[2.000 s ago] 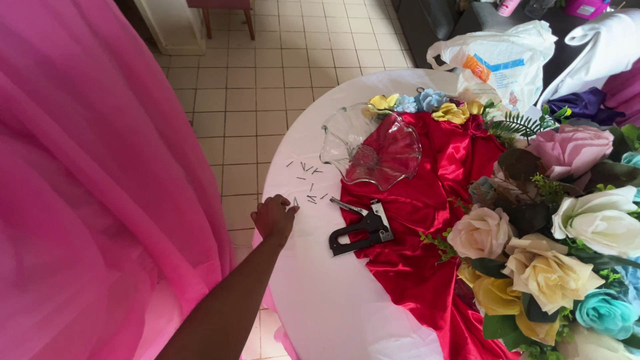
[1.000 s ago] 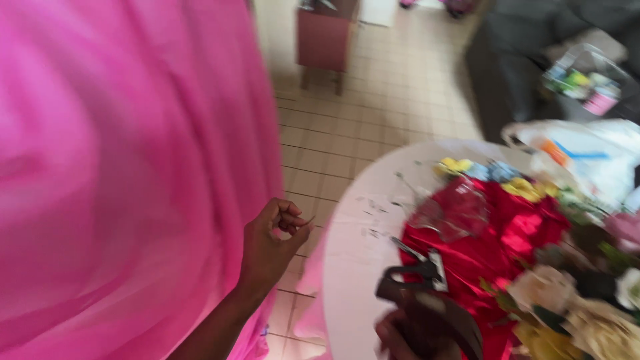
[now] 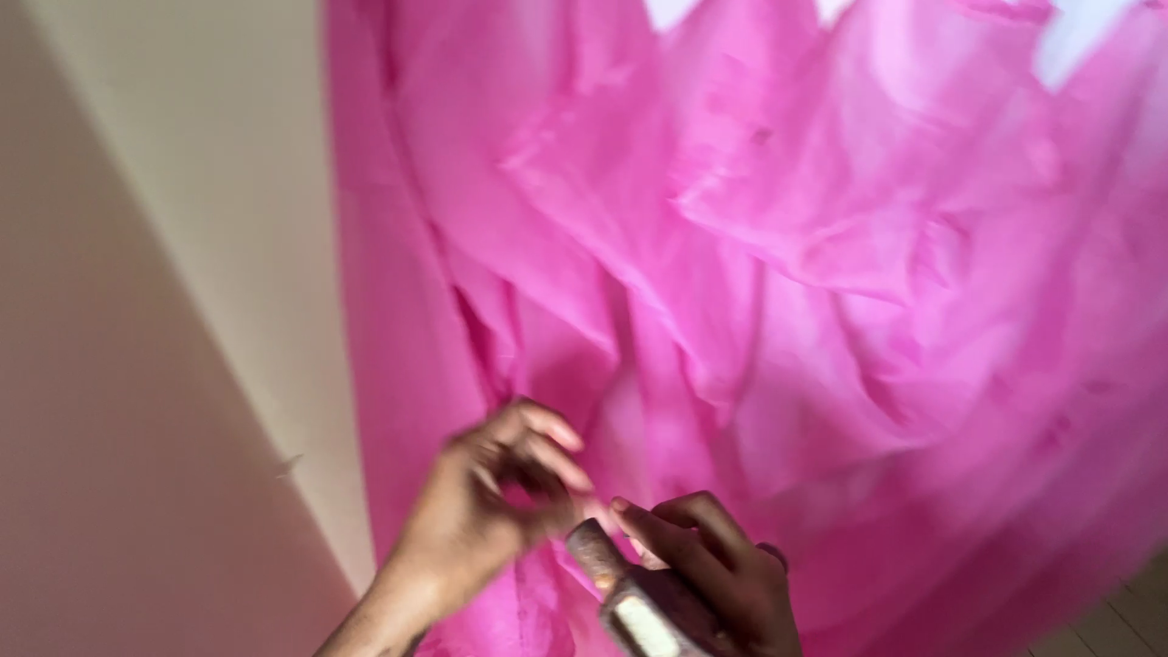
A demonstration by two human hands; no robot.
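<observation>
My left hand [image 3: 497, 497] is at the lower centre, blurred, with its thumb and fingertips brought close together in a pinch. The thin nail seen there a moment ago is too blurred to make out now. Just to the right, my right hand [image 3: 721, 566] is closed around a worn hammer [image 3: 598, 555], its dark metal head pointing up and left near the left fingertips. The index finger lies along the tool, and its lower part is cut off by the frame's bottom edge. Behind both hands hangs pink fabric [image 3: 803, 347] in loose, gathered folds.
A plain pale wall [image 3: 246, 228] stands to the left, with a darker, shaded part at the far left. Light-coloured floor tiles [image 3: 1109, 620] show at the bottom right corner. White patches show at the top, above the pink fabric's edge.
The view has swung from the table to the pink fabric. My left hand picked up a thin nail from the table and moved away with it. My right hand has come in with the hammer, beside the left.
</observation>
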